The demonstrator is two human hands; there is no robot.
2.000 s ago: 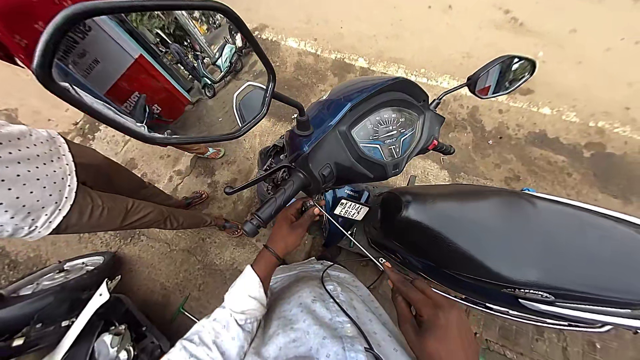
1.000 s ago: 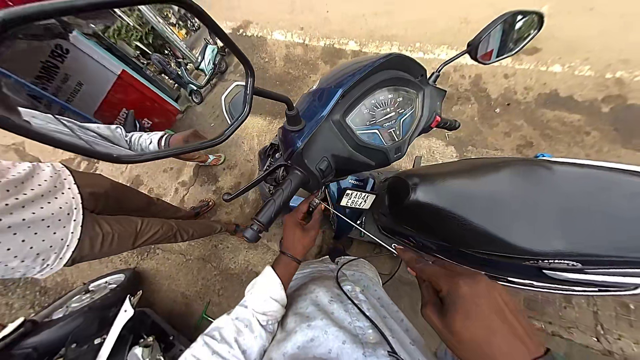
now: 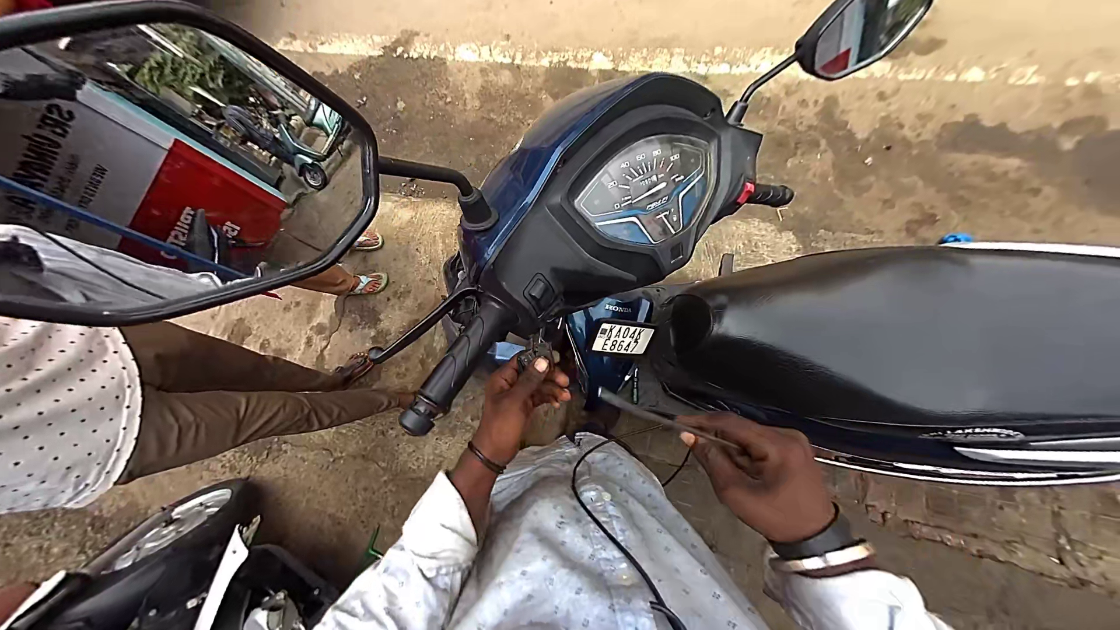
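Note:
My left hand [image 3: 516, 398] pinches a small dark part [image 3: 535, 352], too small to identify, just under the scooter's left handlebar grip [image 3: 462, 366]. In my right hand [image 3: 770, 477] is a thin metal rod [image 3: 656, 416], whose free end points left toward the blue front panel [image 3: 599, 363]. The rod's tip is apart from my left hand. Above both hands sits the scooter's speedometer [image 3: 646, 191], and a small plate bearing writing [image 3: 622, 339] is fixed below it. A thin black cable [image 3: 612, 534] lies over my patterned shirt.
The black scooter seat [image 3: 892, 332] extends to the right. At the upper left is a large mirror [image 3: 372, 175], with a smaller one [image 3: 875, 35] at the upper right. A person in brown trousers [image 3: 254, 402] stands at the left. Another two-wheeler [image 3: 184, 560] is at the lower left.
The rod, earlier reaching to my left hand, has come away from it. My right hand shows more of its back, with the wrist bands now in view. My left hand remains below the grip.

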